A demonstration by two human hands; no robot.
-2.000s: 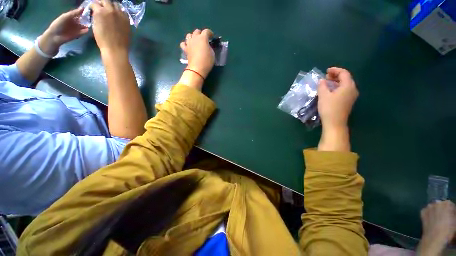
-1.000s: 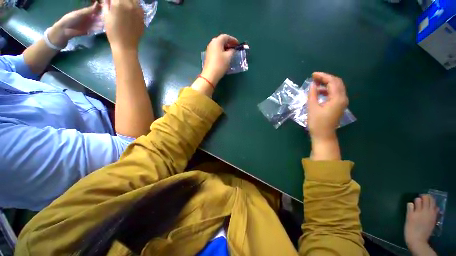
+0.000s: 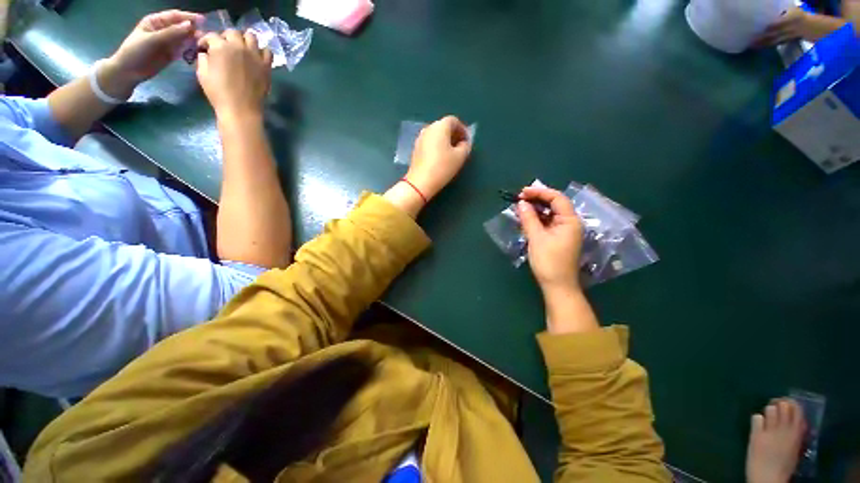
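My left hand [image 3: 439, 158] is on a small clear zip bag [image 3: 407, 141] that lies on the table, its fingers curled over the bag's right part. What is under the fingers is hidden. My right hand [image 3: 553, 236] pinches a short black cable [image 3: 509, 196], whose dark end sticks out to the left of the fingertips. Below and right of that hand, overlapping clear bags [image 3: 613, 241] lie on the table with small dark and shiny bits in them. A bag edge also shows left of the right hand.
A neighbour in light blue handles crumpled clear plastic [image 3: 283, 42] at upper left. A pink and white stack [image 3: 337, 11] lies at the top. At upper right are a white roll [image 3: 731, 21], another person's hand and a blue and white carton [image 3: 820, 104]. Another hand [image 3: 777, 441] touches a clear bag at lower right.
My right hand has moved left and now holds the black cable. The dark item at my left hand no longer shows. The pink stack, white roll and a hand have come into view at the top.
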